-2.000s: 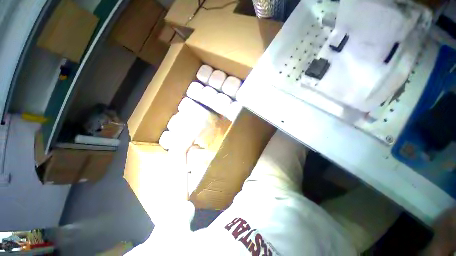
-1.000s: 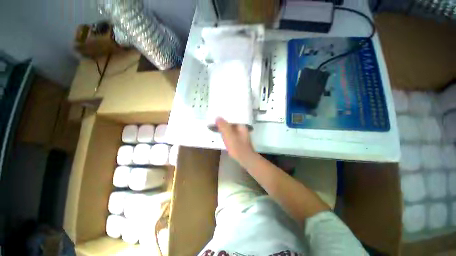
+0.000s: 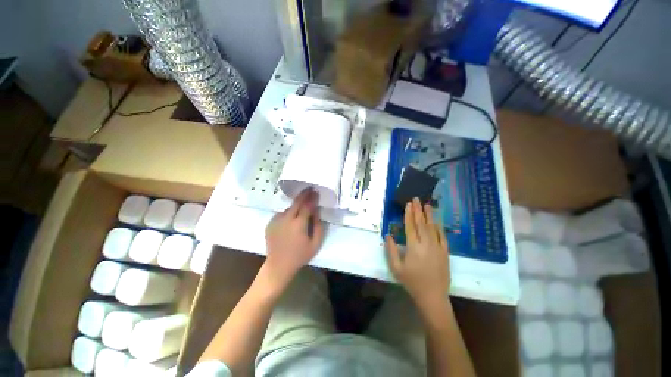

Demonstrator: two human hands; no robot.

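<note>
A white plastic shell (image 3: 321,151) lies on the fixture at the left of the small table, its open end towards me. My left hand (image 3: 294,230) is at that open end, its fingertips on the lower rim; the thumb's grip is hard to see. My right hand (image 3: 423,250) is flat over the front of the blue mat (image 3: 471,199), fingers extended, fingertips at the near edge of the black switch (image 3: 414,185). It grips nothing. The shell hides most of the fixture.
Open cartons holding several white shells stand left (image 3: 44,272) and right (image 3: 636,316). The perforated base plate (image 3: 268,173) lies under the fixture. Behind are the machine column (image 3: 293,37), a blurred brown box (image 3: 368,55), a small flat box (image 3: 418,101) and foil ducts (image 3: 184,59).
The view has swung from the left carton to the table. One second ago my right hand was at the shell's open end; now my left hand is there and my right hand is at the switch.
</note>
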